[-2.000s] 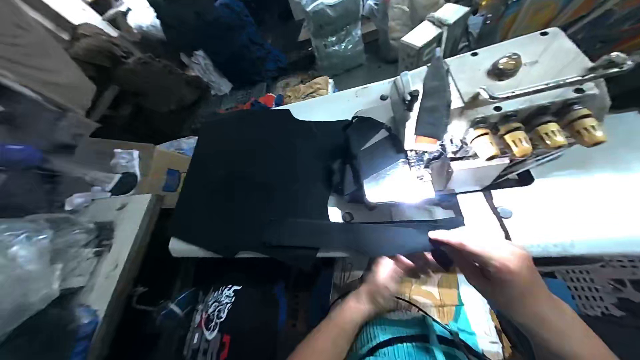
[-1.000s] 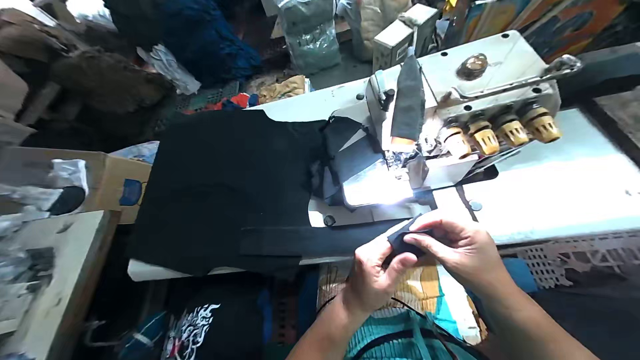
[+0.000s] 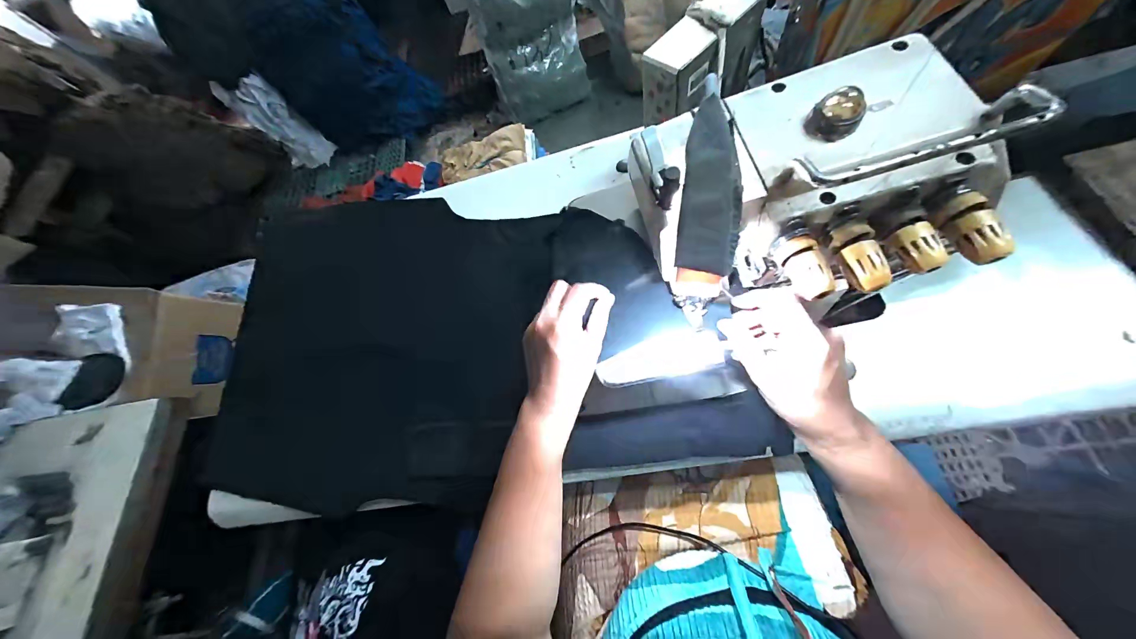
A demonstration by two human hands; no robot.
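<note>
An overlock sewing machine [image 3: 887, 115] with a lit needle area stands at the right. Black fabric [image 3: 382, 346] lies spread over the white table left of it, one part reaching the presser foot [image 3: 694, 306]. My left hand [image 3: 568, 342] rests at the fabric left of the foot, its fingertips bent together; whether they pinch cloth is unclear. Close to the right side of the foot is my right hand [image 3: 785, 355], fingers curled near the needle; glare hides what they hold. A dark fabric strip [image 3: 674, 430] lies along the table's front edge, below both hands.
Several yellow tension dials [image 3: 919, 244] jut from the machine's front. A cardboard box [image 3: 191, 346] and a pale board [image 3: 98, 470] are at the left. Plastic-wrapped goods [image 3: 532, 53] and a small box [image 3: 679, 71] stand behind the table [image 3: 1003, 355].
Both hands were together over the dark strip at the front edge. They have moved apart and up, the left onto the black fabric, the right beside the needle area.
</note>
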